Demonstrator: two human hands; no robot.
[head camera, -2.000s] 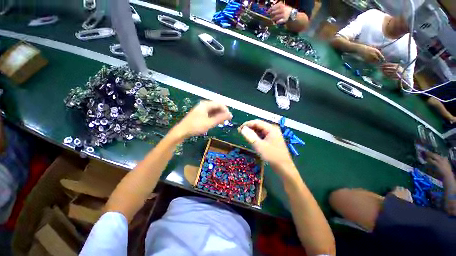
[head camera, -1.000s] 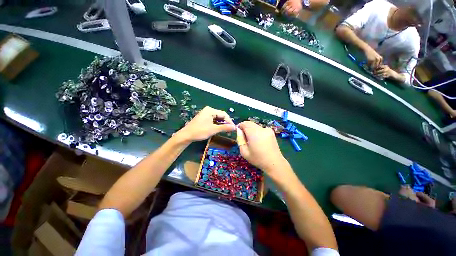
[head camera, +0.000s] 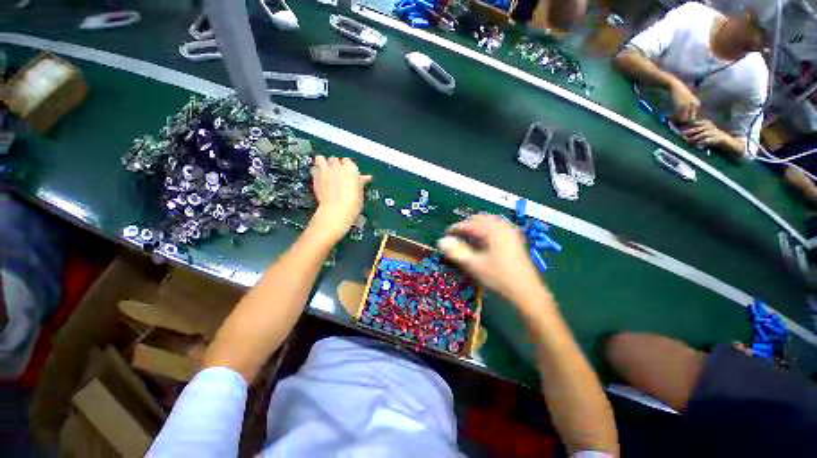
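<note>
My left hand (head camera: 339, 192) is at the right edge of a tangled pile of greenish-grey board pieces with pale rings (head camera: 210, 179); what its fingers touch is not clear. My right hand (head camera: 491, 257) is above the top right corner of a shallow cardboard box (head camera: 361, 304), fingers bent. A pale spot shows at its fingertips, too blurred to tell a part from skin. The box holds blue-grey discs and red bits (head camera: 417, 309). Small white rings (head camera: 417, 206) lie between my hands. Blue cylinders (head camera: 542, 241) lie just beyond my right hand.
Grey handheld housings (head camera: 562, 170) lie along the middle belt beyond a white strip. A grey post (head camera: 240, 58) stands behind the pile. A carton (head camera: 49, 94) sits far left. People work across the line; a bare limb (head camera: 654, 367) is at right.
My hands were together above the box and are now apart. My left hand has moved to the pile's edge, my right hand slightly right. The small white rings between them are now uncovered.
</note>
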